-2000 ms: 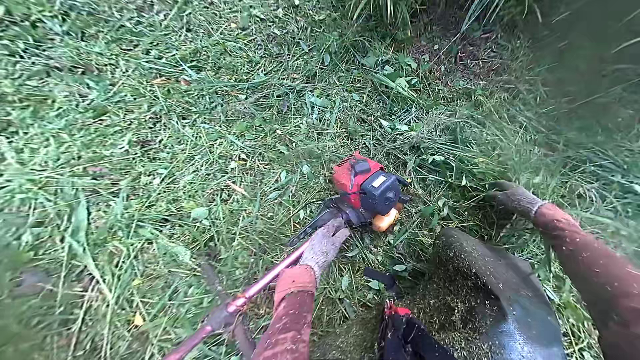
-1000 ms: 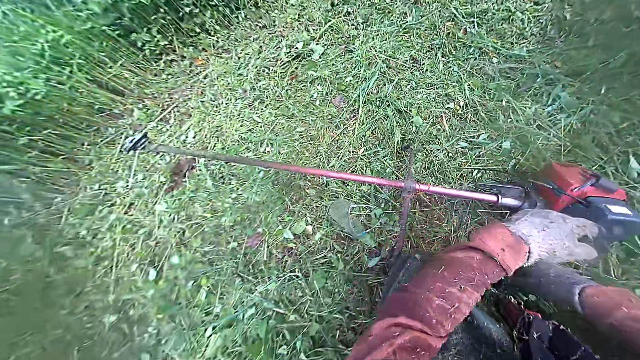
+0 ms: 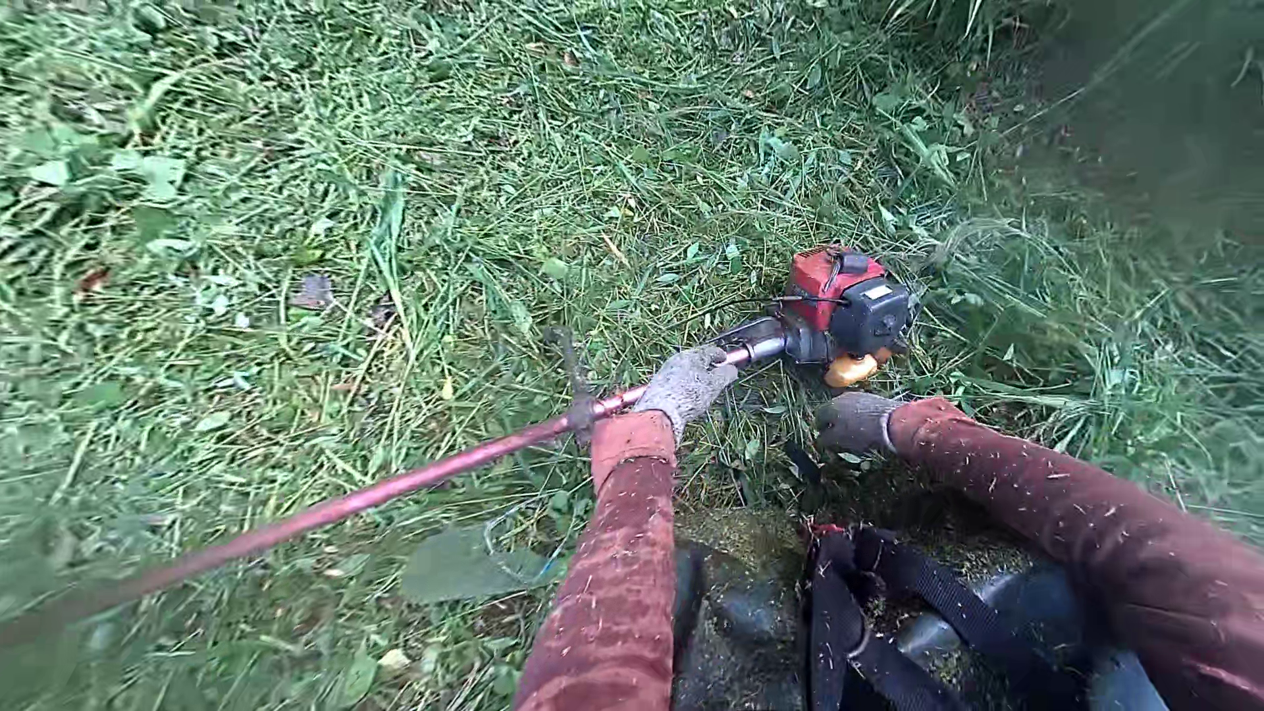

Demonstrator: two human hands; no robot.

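A brush cutter lies slantwise on the cut grass. Its red and black engine (image 3: 834,296), with an orange-yellow fuel tank (image 3: 853,370) below, rests right of centre. The red metal shaft (image 3: 425,476) runs down to the left edge, and a dark handle bar (image 3: 575,385) crosses it. My left hand (image 3: 686,385), in a grey glove, is closed round the shaft just behind the engine. My right hand (image 3: 857,423), in a darker-looking glove, is just below the fuel tank; its fingers are partly hidden, so what it holds cannot be seen. The cutting end is out of view.
Dark harness straps (image 3: 839,632) hang over my legs, which wear dark, wet-looking coverings (image 3: 746,617) strewn with grass bits. A large green leaf (image 3: 459,566) lies below the shaft. Taller grass (image 3: 1086,286) stands at the right, partly blurred.
The view has swung strongly between frames. My right hand was out in the grass to the right two seconds ago; now it is near the fuel tank. My left hand was at the engine end one second ago.
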